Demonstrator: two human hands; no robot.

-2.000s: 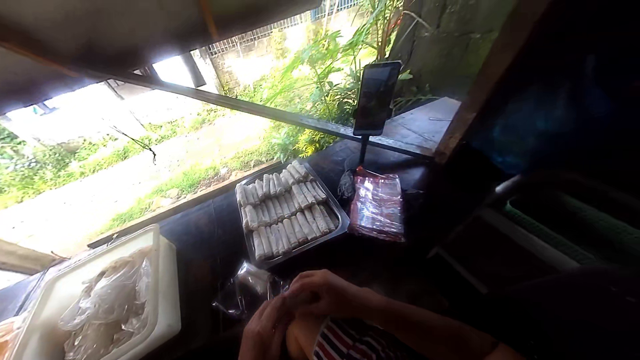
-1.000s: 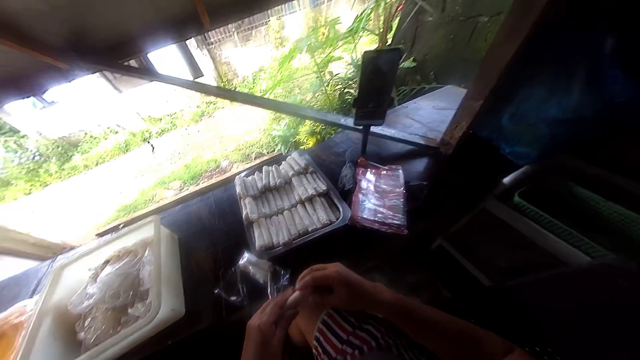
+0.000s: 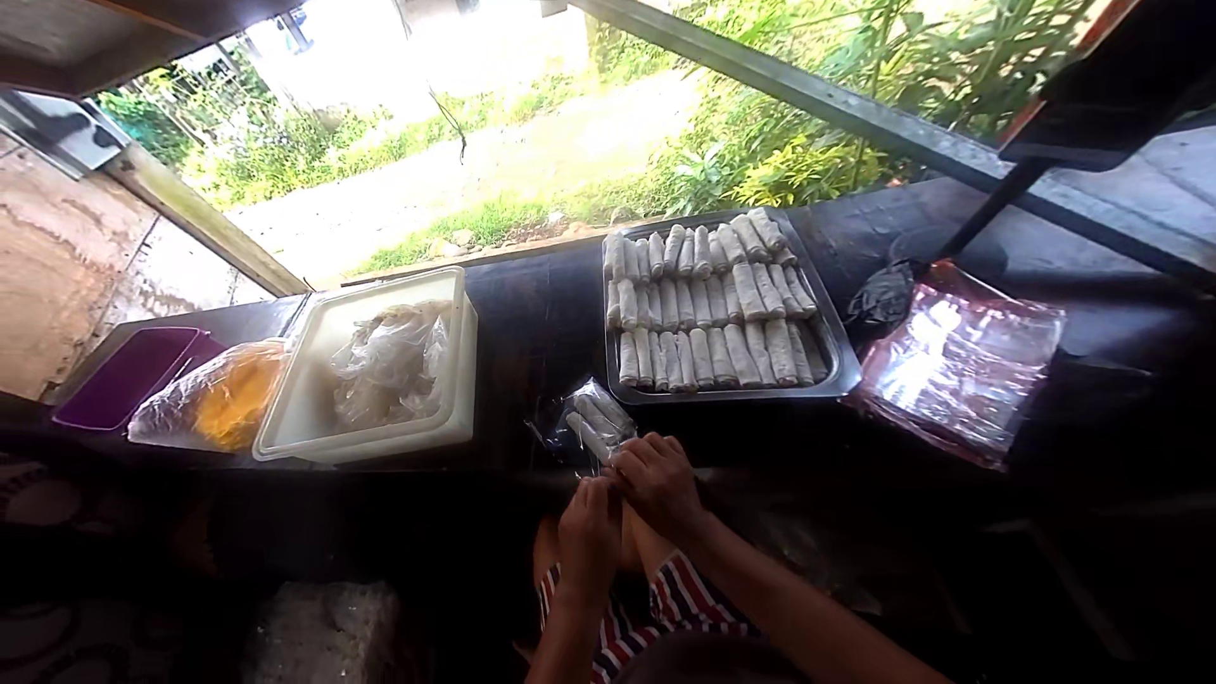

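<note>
My left hand (image 3: 591,518) and my right hand (image 3: 657,477) are close together at the table's near edge, both pinching the near end of a clear plastic bag (image 3: 597,397). Inside the bag lie several pale wrapped rolls (image 3: 591,429). Just beyond my right hand stands a rectangular metal tray (image 3: 845,366), with three rows of similar rolls (image 3: 708,299) laid side by side in it. The fingertips of both hands partly hide the bag's near end.
Left of the tray, a cream plastic container (image 3: 464,380) holds bagged food. Beside it are a plastic bag with orange contents (image 3: 228,404) and a purple tray (image 3: 123,385). At right lie a stack of shiny plastic packets (image 3: 969,356), a dark bundle (image 3: 882,293) and a device on a stand (image 3: 1111,104).
The view has swung left. My hands, earlier on the near side of the bag and apart from it, are now at the bag's near end, and rolls show inside it.
</note>
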